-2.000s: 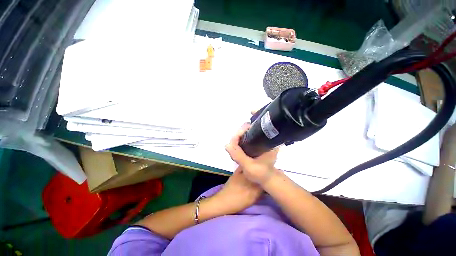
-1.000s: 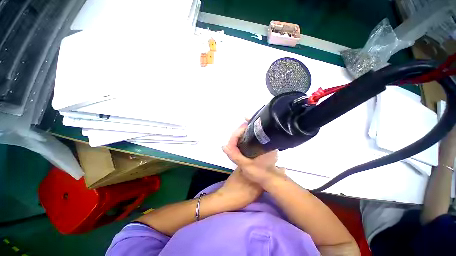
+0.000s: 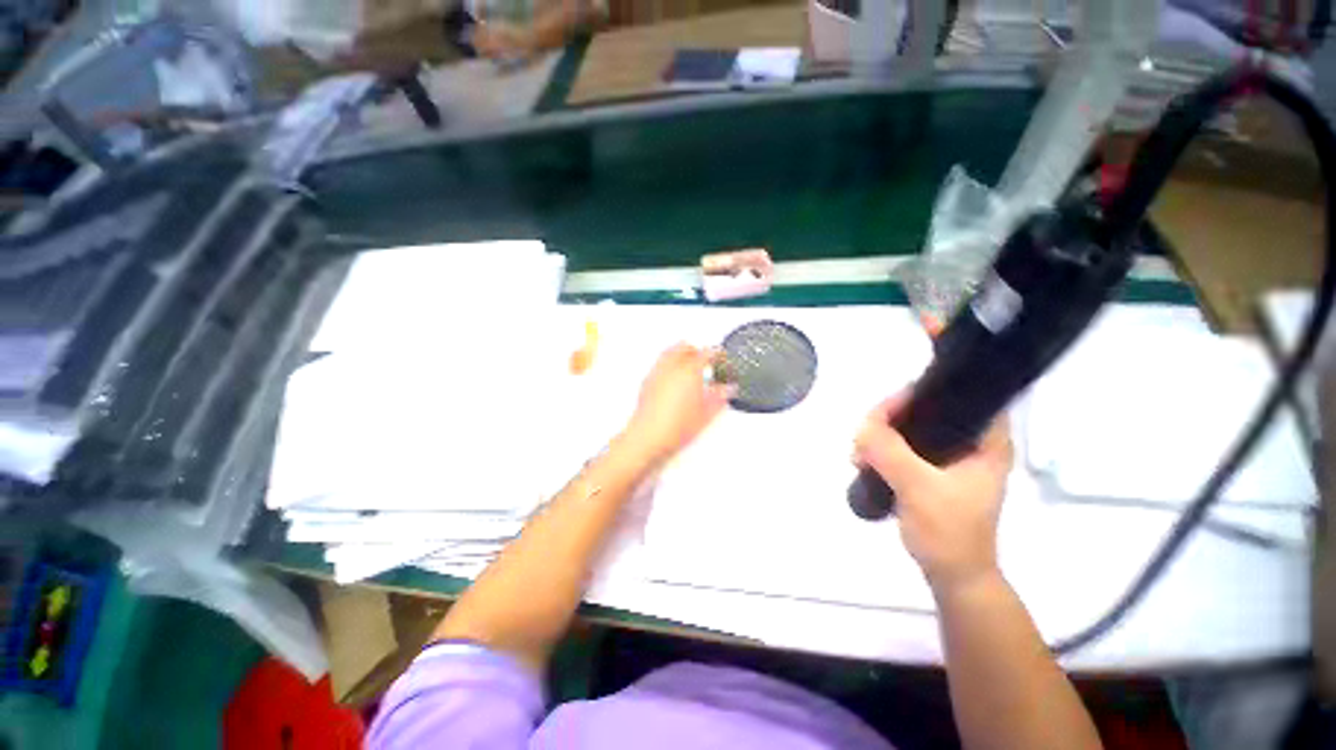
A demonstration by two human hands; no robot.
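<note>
My right hand [image 3: 945, 484] is closed around the black electric screwdriver [image 3: 996, 330], which is tilted with its nose down to the left. My left hand [image 3: 681, 399] is at the left rim of the round screw dish [image 3: 768, 366], fingertips touching or just over it. Whether the fingertips hold a screw cannot be told. A white panel [image 3: 791, 513] lies in front of me below the dish; its outline is faint against the white bench.
White panel stacks stand at left [image 3: 403, 440] and right [image 3: 1143, 418]. A small pink box [image 3: 736, 276] is on the back rail, with orange pieces [image 3: 585, 349] left of the dish. A clear bag [image 3: 955, 242] is behind. The black cable [image 3: 1194, 513] loops at right. Trays [image 3: 161, 352] stand far left.
The view has tilted up. My hands, earlier together at the screwdriver, are now apart: the left has moved to the dish, and the right has moved right with the screwdriver.
</note>
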